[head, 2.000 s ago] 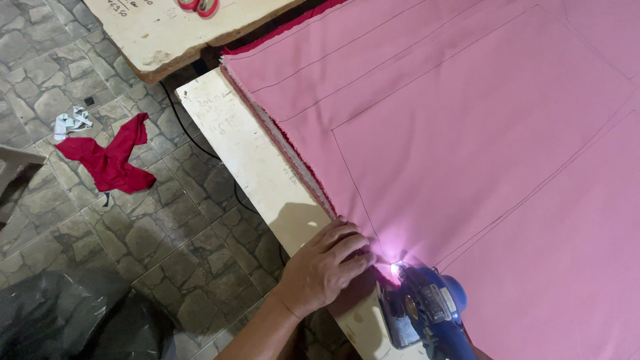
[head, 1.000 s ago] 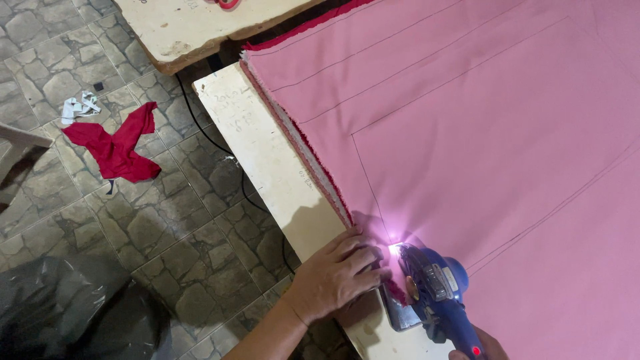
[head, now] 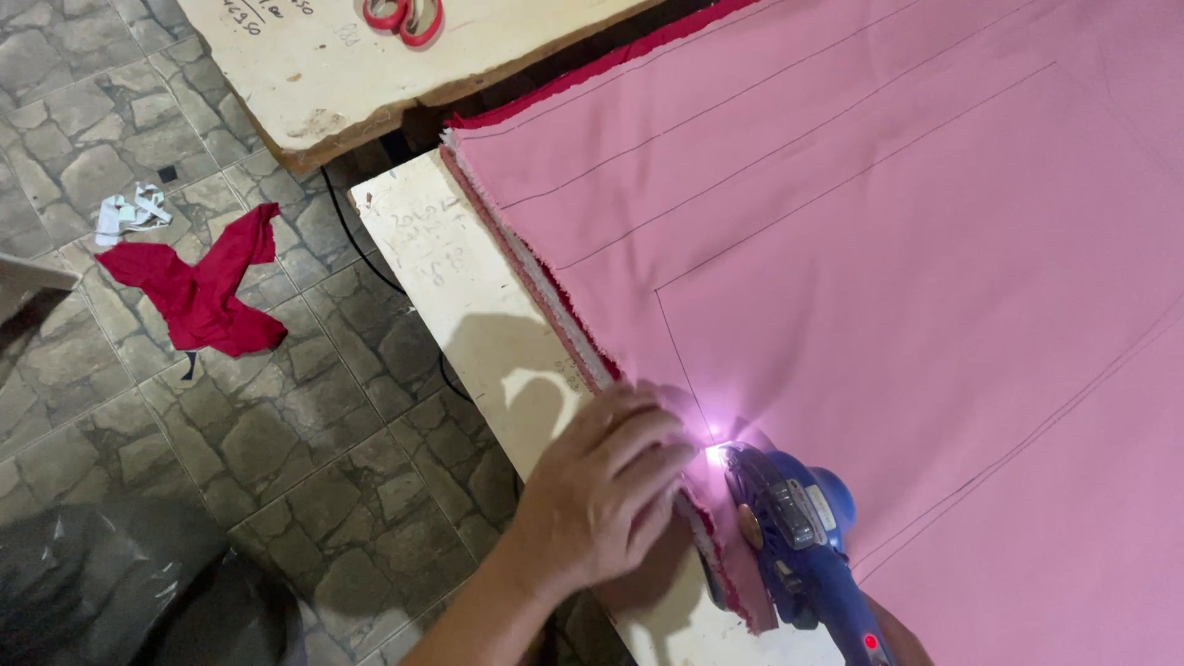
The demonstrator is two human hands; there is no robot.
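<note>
A stack of fabric layers with pink cloth (head: pixel 832 259) on top bears drawn pattern lines; red and white layers show at its left edge. A blue handheld electric rotary cutter (head: pixel 795 536), its lamp lit, stands at a drawn line near that edge. My right hand (head: pixel 897 634), mostly hidden behind the cutter's handle, is closed on it. My left hand (head: pixel 610 481) lies on the fabric edge just left of the cutter head, fingers bent over the cloth; its fingertips are partly blurred. A cut strip of layers hangs between the hand and the cutter.
Under the fabric is a pale worktable (head: pixel 416 231) with pencilled writing. A second tabletop (head: pixel 305 83) holds red-handled scissors (head: pixel 404 17). Red cloth scrap (head: pixel 208 287) and white scraps (head: pixel 134 213) lie on the stone-patterned floor. Black plastic (head: pixel 139 583) is at lower left; a black cable hangs between the tables.
The cutter has moved a little further along the drawn line, and the cut strip beside it shows longer. My left hand stays at the fabric edge. The view has shifted slightly.
</note>
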